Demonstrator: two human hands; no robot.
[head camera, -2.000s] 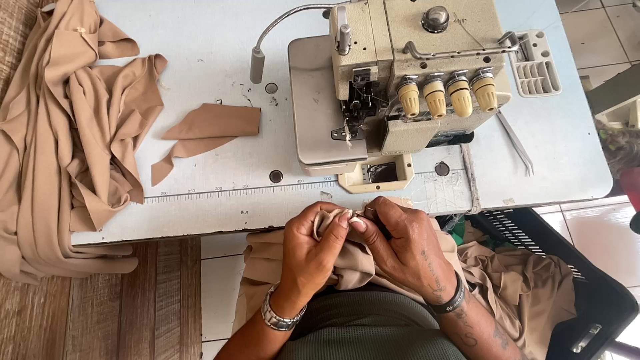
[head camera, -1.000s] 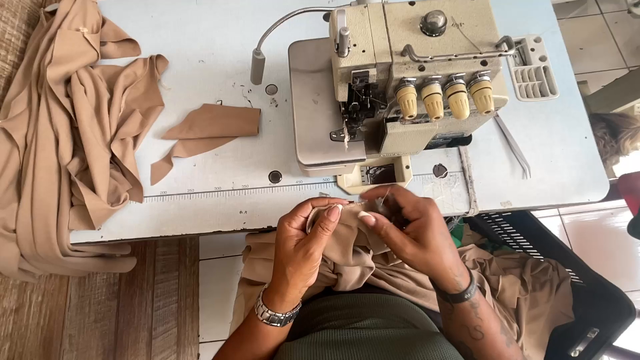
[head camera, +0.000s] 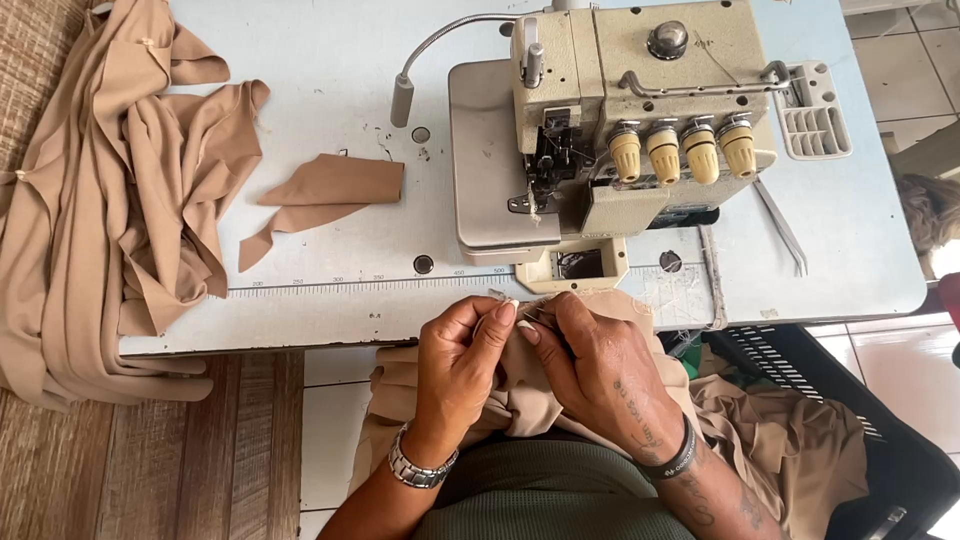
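Tan fabric (head camera: 525, 390) lies over my lap and up onto the table's front edge. My left hand (head camera: 465, 360) pinches its edge between thumb and fingers, just below the machine. Close beside it, my right hand (head camera: 592, 360) grips the same fabric; a thin pointed thing shows at its fingertips, too small to name. An overlock sewing machine (head camera: 637, 90) stands ahead, with several cream tension knobs. Left of it lies a tan fabric scrap (head camera: 337, 180), and farther left a heap of tan fabric (head camera: 135, 187) hangs over the table edge.
Metal tweezers (head camera: 780, 229) lie right of the machine, near a grey compartment tray (head camera: 814, 112). A flexible-neck lamp (head camera: 403, 97) stands at its left. A measuring scale (head camera: 330, 287) runs along the table front. A black crate (head camera: 892, 465) with fabric sits at lower right.
The fabric edge now spreads onto the table front at my right hand, where it was bunched between my hands before. Both hands have shifted slightly, still close together.
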